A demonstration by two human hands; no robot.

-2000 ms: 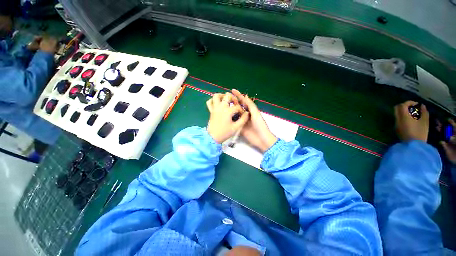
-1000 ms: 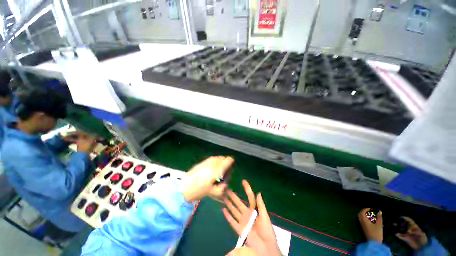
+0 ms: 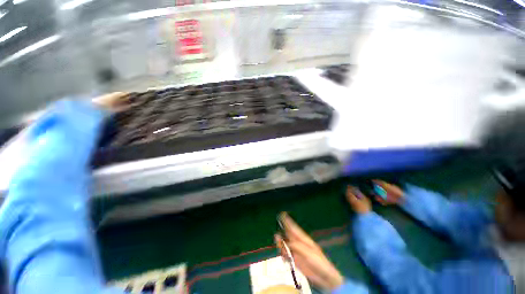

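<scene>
My left hand (image 3: 115, 101) is at the end of my stretched left arm, over the left end of a raised tray of dark pieces (image 3: 230, 112). It is small and blurred, and I cannot tell whether it holds anything. My right hand (image 3: 311, 255) is low in the middle, fingers pointing up and left, with a slim white and dark pen (image 3: 291, 265) along its palm side. A dark spot shows near its fingertips, too blurred to name. A white paper sheet (image 3: 266, 274) lies on the green belt below and left of this hand.
The corner of the white foam tray (image 3: 181, 282) with dark units shows at the bottom left. A large white board or sheet (image 3: 414, 86) with a blue lower edge hangs at the upper right. Another worker's hands (image 3: 387, 192) hold small units at the right. A pale rail crosses behind the belt.
The view has swung up and then right. My hands have come apart; my left hand has moved up and away to the raised tray. My right hand has stayed low, near the paper.
</scene>
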